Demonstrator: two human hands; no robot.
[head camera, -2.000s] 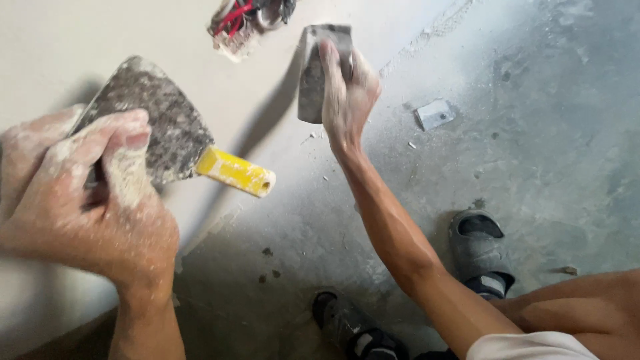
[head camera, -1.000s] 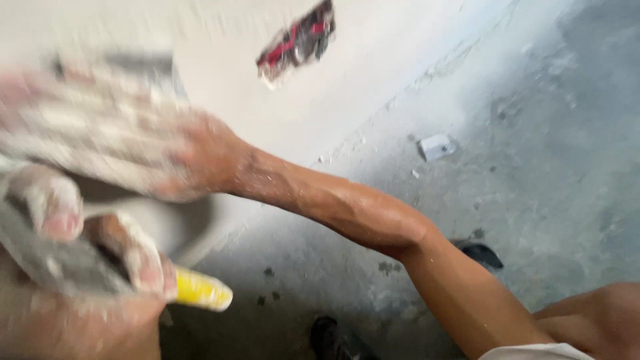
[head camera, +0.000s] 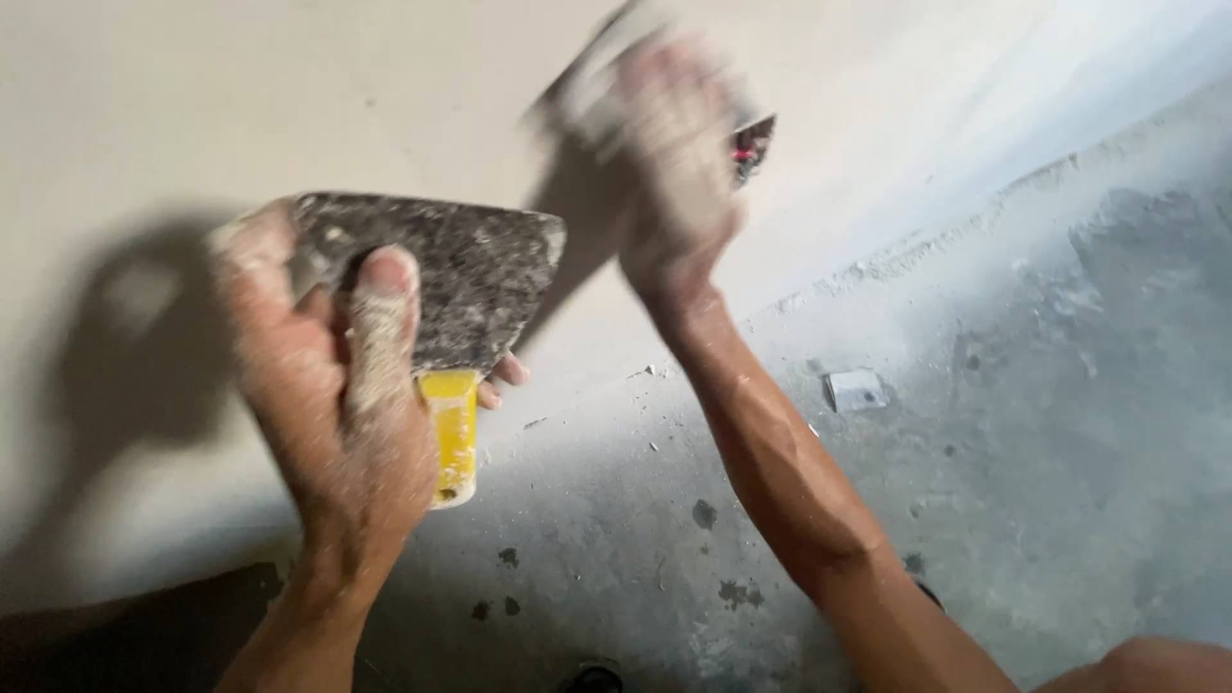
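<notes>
My left hand, dusted with white powder, grips a putty knife by its wide, stained metal blade; the yellow handle points down below it. My right hand is blurred and has a flat, greyish tool in its grasp, probably a sanding block or scraper; its exact kind cannot be told. That tool is at or close to the pale wall, over a dark shadow. Just beside my right hand, an opening with red and dark wires shows in the wall, partly covered by the hand.
A grey concrete floor runs along the wall's dusty lower edge. A small whitish flat piece lies on it, with crumbs and dark spots around. Part of a dark shoe shows at the bottom edge.
My right hand has moved from over the left one, a second ago, up and right to the wall by the wires. The putty knife has turned, its yellow handle now pointing down.
</notes>
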